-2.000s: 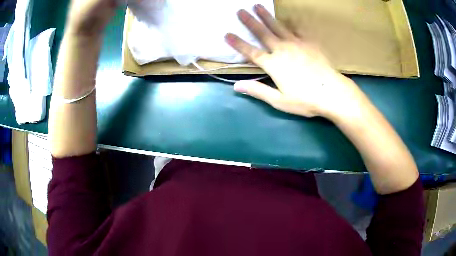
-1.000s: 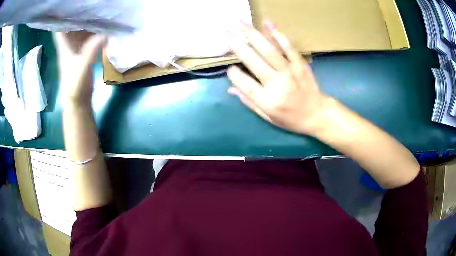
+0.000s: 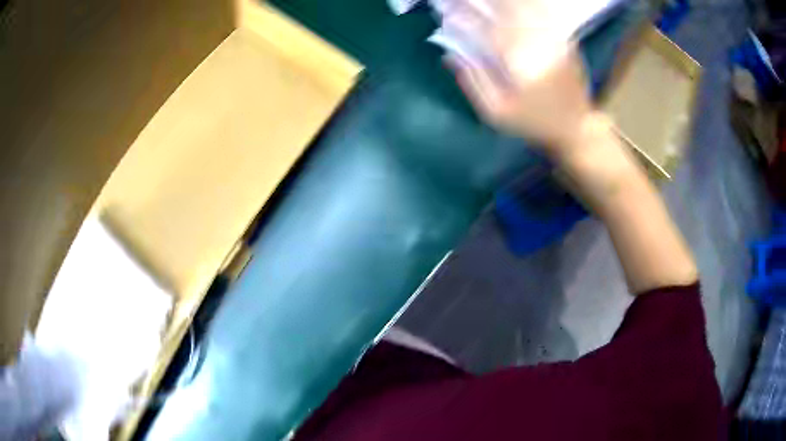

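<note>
The open tan carton (image 3: 220,142) lies slanted on the bench at the left. A white wrapped item or insert (image 3: 108,319) lies in its lower end, with a thin curved loop at the carton's near edge. My right hand (image 3: 539,95) is bare and blurred at the top right. It is closed around white folded inserts (image 3: 472,30) at the bench's far right; its fingertips are partly hidden. My left hand is not in view. A blurred greyish film shows at the lower left edge.
The dark green bench (image 3: 345,198) runs diagonally, with a pale near edge. Past it stand an open brown carton (image 3: 655,103) and a blue object (image 3: 539,215) low down. More blue items (image 3: 771,267) are at the far right, above a grey floor.
The view has swung to the right, so the carton now appears at the left. My right hand has moved from beside the carton to the white folded inserts. My left hand has left the picture.
</note>
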